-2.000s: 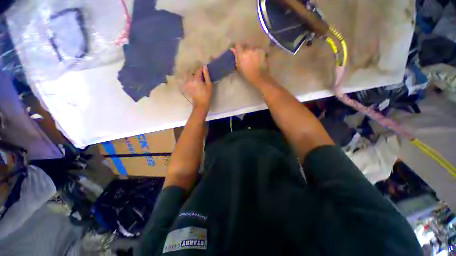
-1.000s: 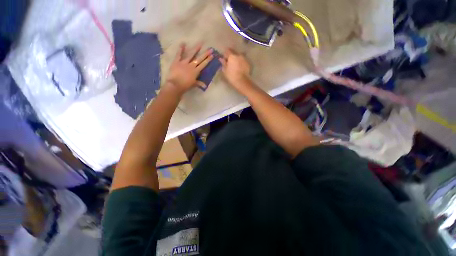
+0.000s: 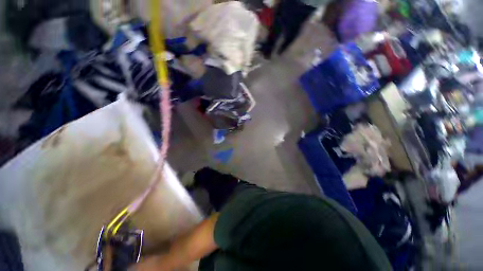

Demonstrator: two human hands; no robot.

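The electric iron [image 3: 121, 246] is at the bottom left, on the brown-scorched white cloth [image 3: 85, 180] of the ironing table. Its yellow wires and pinkish cord [image 3: 165, 119] run up across the table edge. My right forearm reaches in from the dark green sleeve. My right hand [image 3: 145, 263] is blurred and cut off by the bottom edge, close beside the iron; its grip cannot be made out. My left hand is out of the picture. The small dark grey piece is not in view.
Dark and white fabric heaps [image 3: 106, 74] lie beyond the table. A pale cloth heap [image 3: 227, 32] and a grey bundle [image 3: 225, 90] lie on the floor. A blue crate [image 3: 339, 79], a blue-sided bin [image 3: 328, 169] and many fabric items stand to the right.
The view has swung strongly to the right. The small dark piece, the larger grey panel, the plastic and my left hand have left the picture. My right hand now shows beside the iron.
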